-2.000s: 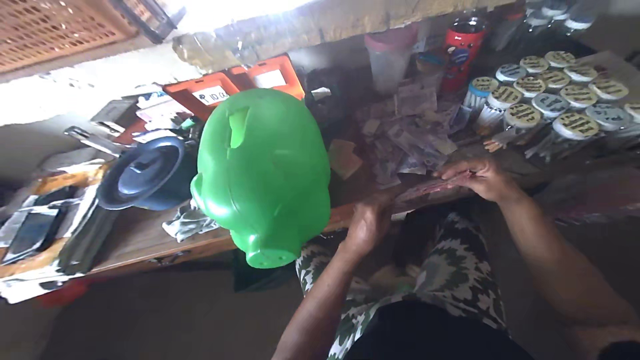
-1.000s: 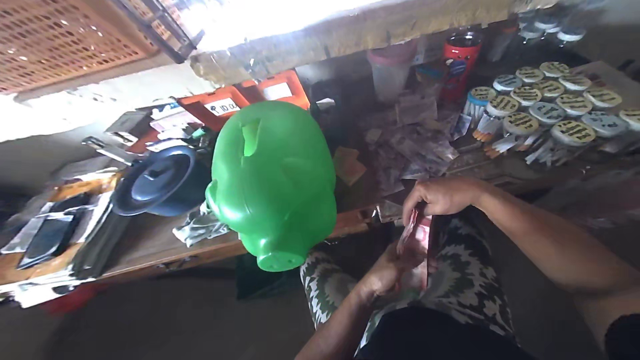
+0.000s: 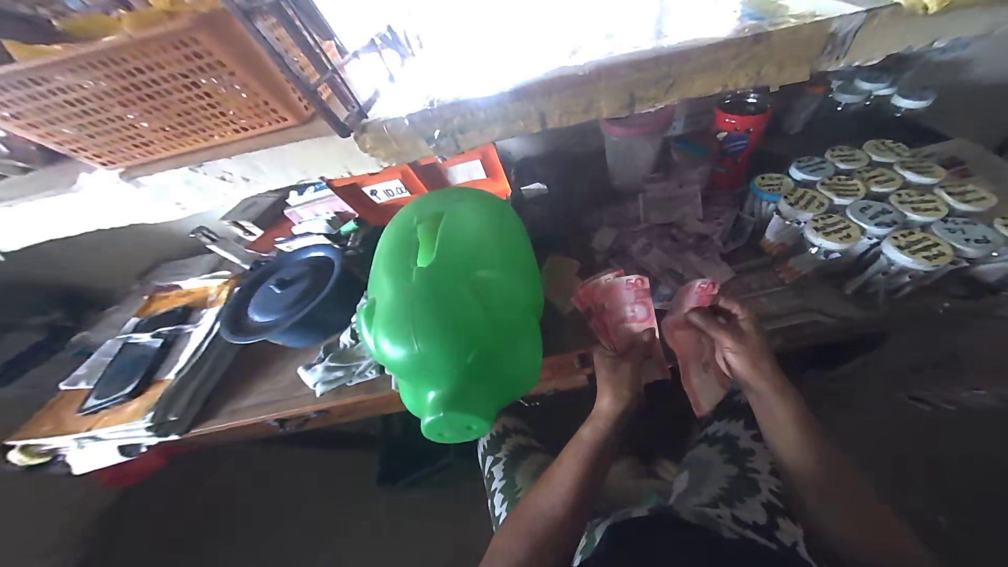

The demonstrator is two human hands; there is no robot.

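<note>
My left hand (image 3: 622, 374) is closed on a fanned bundle of red banknotes (image 3: 624, 311), held upright over the desk's front edge. Just to its right, my right hand (image 3: 732, 339) pinches a single red banknote (image 3: 697, 358) near its top, the note hanging downward. Left of both hands stands a large green plastic piggy bank (image 3: 465, 315) with a slot in its back, its snout facing me. Behind my hands lies a loose heap of pale purplish banknotes (image 3: 665, 244), dim in the shade.
Many jars with labelled lids (image 3: 870, 209) fill the right side. A red tumbler (image 3: 740, 138) and a pink-lidded container (image 3: 634, 150) stand behind. Orange bins (image 3: 465, 169), a dark blue pot (image 3: 287, 295), a phone (image 3: 126, 374) on papers and an orange basket (image 3: 173, 94) are at left.
My hands have risen from my lap and moved apart, the left now showing fanned red notes and the right a separate one. The piggy bank has stayed beside them.
</note>
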